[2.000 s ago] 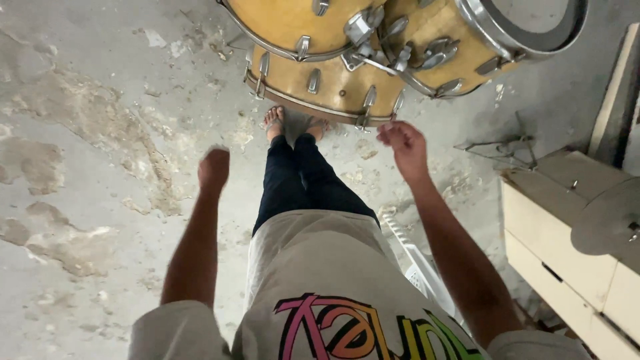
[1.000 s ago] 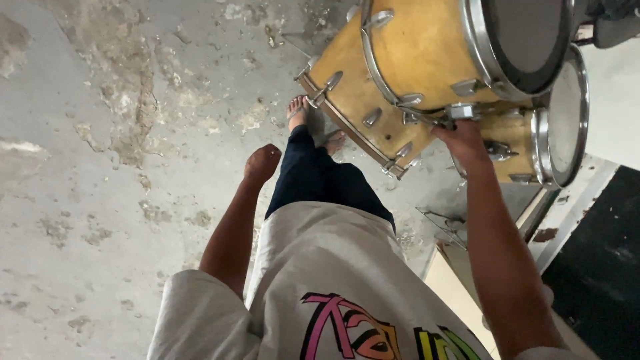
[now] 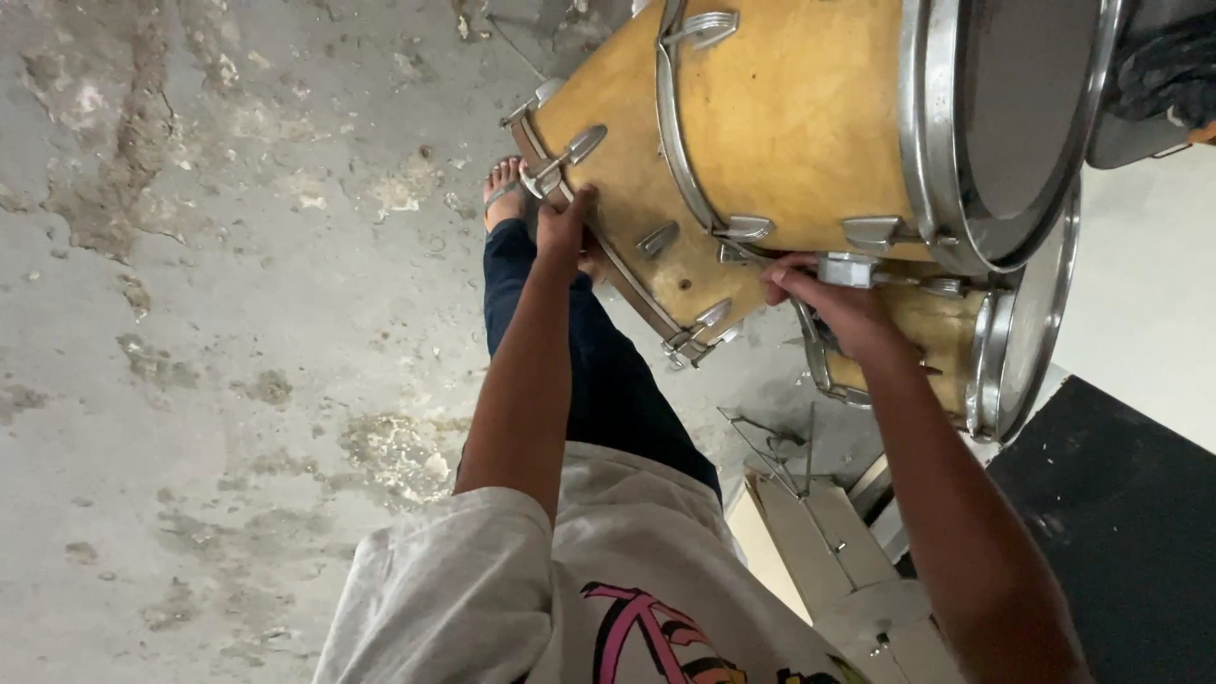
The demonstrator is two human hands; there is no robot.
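A wood-finish bass drum (image 3: 655, 209) stands at my feet, with metal claws along its brown hoop. My left hand (image 3: 567, 228) grips that hoop beside a claw. Above the bass drum sits a larger-looking tom drum (image 3: 788, 114) with chrome rims, and a second tom drum (image 3: 950, 347) is at its right. My right hand (image 3: 822, 294) is at the metal tom mount (image 3: 845, 270) between the two toms, its fingers curled around the hardware under the near rim; what exactly they hold is partly hidden.
A folded metal stand (image 3: 784, 456) lies near a pale cabinet (image 3: 807, 541) at the lower right, with a cymbal (image 3: 879, 608) over it. My sandalled foot (image 3: 504, 195) is close to the bass drum hoop. A dark panel (image 3: 1121, 513) is at the right.
My left hand has moved from free air beside my leg to the bass drum hoop. The right hand, free two seconds ago, has come to the tom mount. The view has shifted.
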